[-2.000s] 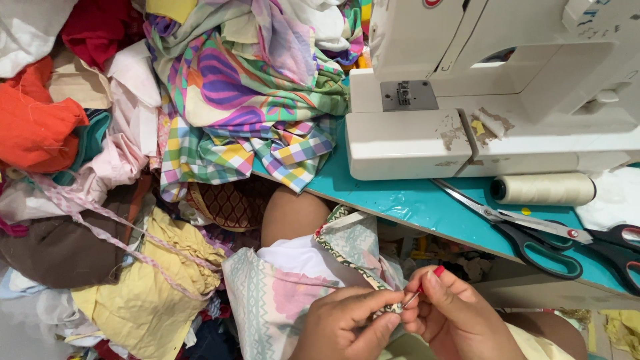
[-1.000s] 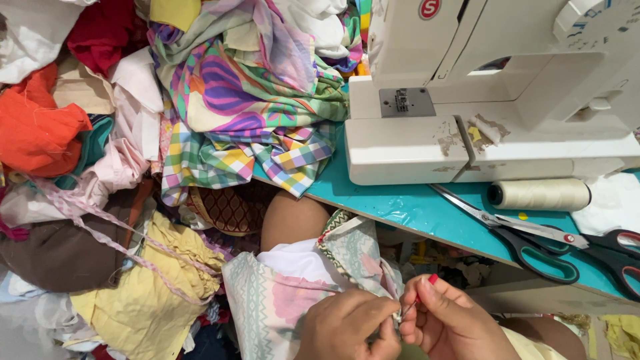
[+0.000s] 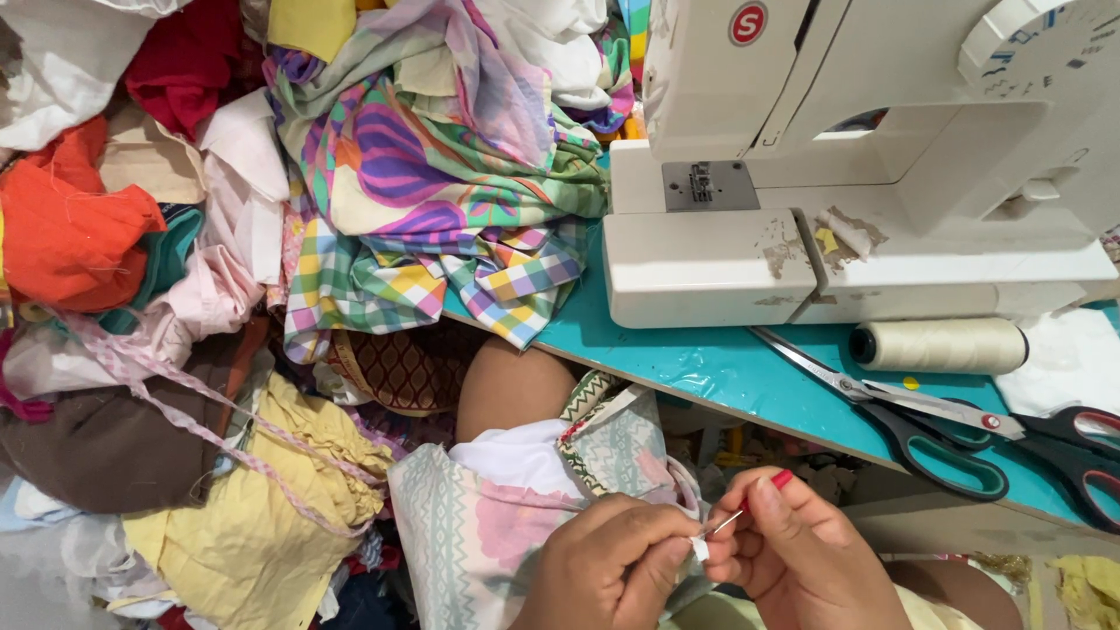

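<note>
My right hand (image 3: 787,551) grips a small tool by its red handle (image 3: 781,479); its thin metal shaft (image 3: 728,522) points down-left toward the other hand. Between the thumb and forefinger of my left hand (image 3: 612,560) is a small white piece of fabric (image 3: 700,549), which the tool's tip meets. The exact kind of tool cannot be told. A printed cloth (image 3: 525,516) in pale green and pink, with a patterned green, white and red trim (image 3: 577,446), lies over the lap beside and beneath the hands.
A white sewing machine (image 3: 709,271) stands on a turquoise table (image 3: 691,359). Near its front lie a cone of cream thread (image 3: 941,346) and two pairs of scissors (image 3: 954,477), (image 3: 1072,455). Heaped garments and fabrics (image 3: 394,175) fill the left side, with a yellow cloth (image 3: 254,516) low down.
Both hands remain close together over the lap. The fingers have shifted around the small tool, and its shaft shows between them now. The trimmed cloth lies folded differently.
</note>
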